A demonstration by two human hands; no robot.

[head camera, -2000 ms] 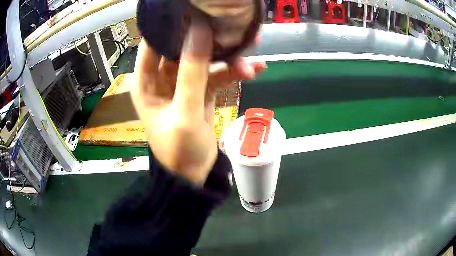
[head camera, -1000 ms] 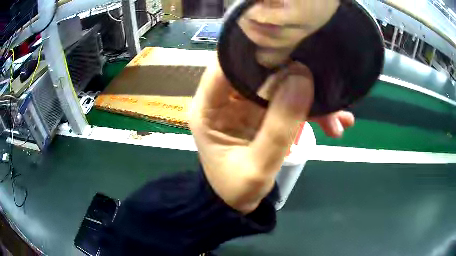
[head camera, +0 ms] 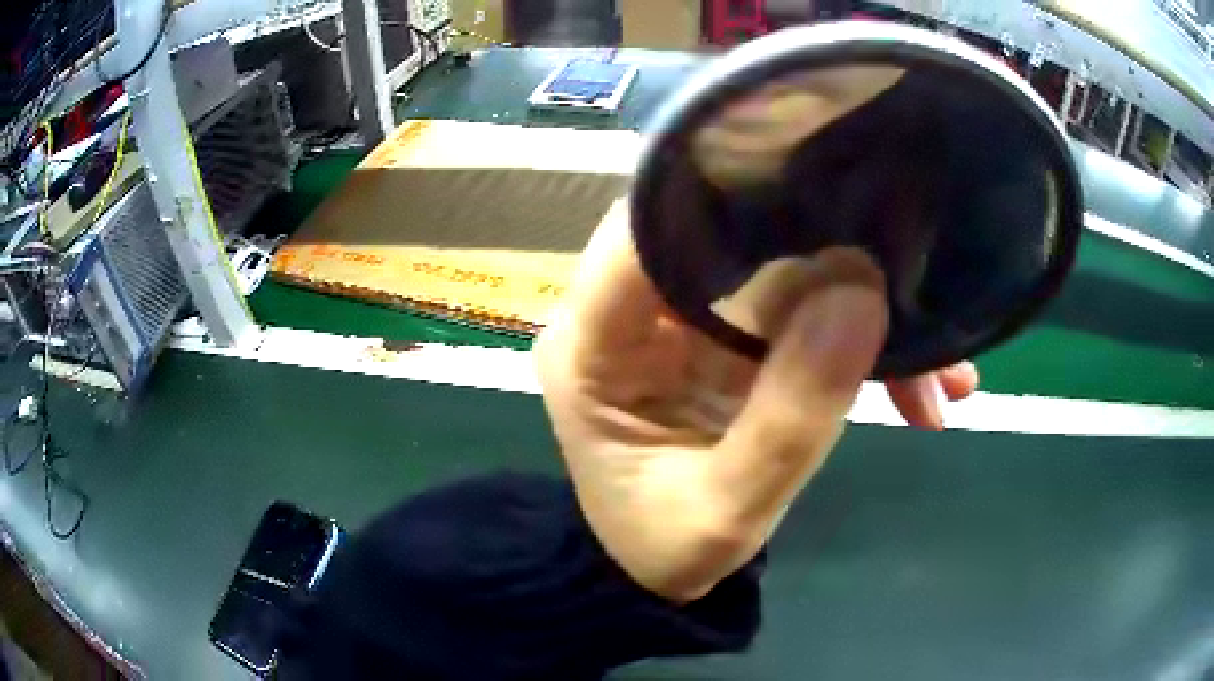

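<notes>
My left hand (head camera: 692, 412) holds a round dark glossy disc (head camera: 985, 213), probably a mirror, close to the camera right of centre. The thumb lies on its near face, and the other fingers pass behind it, with fingertips showing below its lower right edge. The disc has a thin pale rim along the top and shows a blurred reflection. A dark smartphone (head camera: 260, 592) lies on the bench at lower left, partly covered by my black sleeve. My right hand is not in view.
A flat carton (head camera: 453, 220) lies on the green belt behind my hand, with a small pale flat device (head camera: 583, 84) beyond it. A white post (head camera: 187, 200), vented metal chassis (head camera: 123, 286) and black cable (head camera: 51, 466) stand or lie at left.
The view has shifted rightward and down, and my left hand with the disc now sits further right in it. The smartphone has come into view; the white tumbler with red lid no longer shows.
</notes>
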